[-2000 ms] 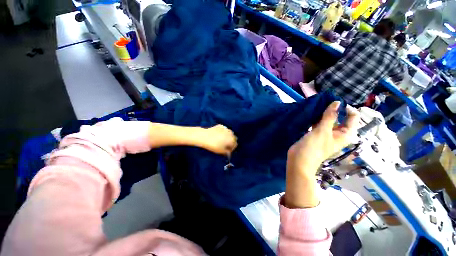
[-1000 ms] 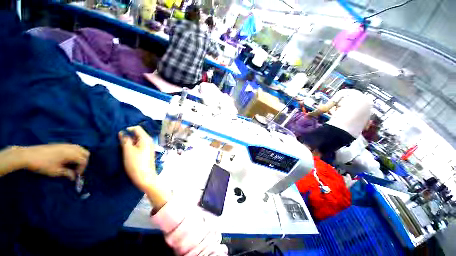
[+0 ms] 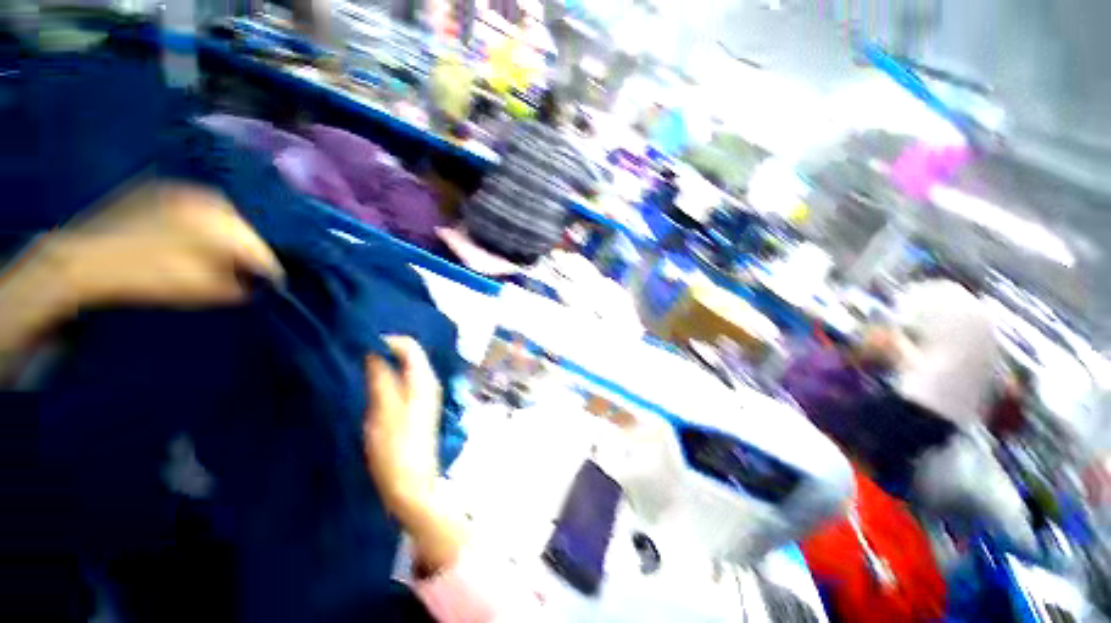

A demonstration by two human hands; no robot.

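The dark blue fabric (image 3: 329,402) fills the left side of the blurred head view, spilling over the near edge of the sewing table. My left hand (image 3: 183,250) is at the left, raised on the fabric, its fingers closed on a fold. My right hand (image 3: 406,426) is at the fabric's right edge, left of the machine; its fingertips are blurred against the cloth and their grip is unclear. The white sewing machine (image 3: 646,426) with a blue stripe and black panel stands to the right. The needle area (image 3: 506,371) is blurred beside the fabric.
A dark smartphone (image 3: 585,526) and a small black item (image 3: 646,553) lie on the white table. A red bundle (image 3: 875,560) is beyond the machine's right end. Purple garments (image 3: 366,183) and a person in a checked shirt (image 3: 526,189) are behind. Another person (image 3: 944,353) is at the right.
The view has swung from the left toward the machine. Since the last earlier frame, my left hand has risen with a fold of fabric. My right hand remains at the fabric's right edge.
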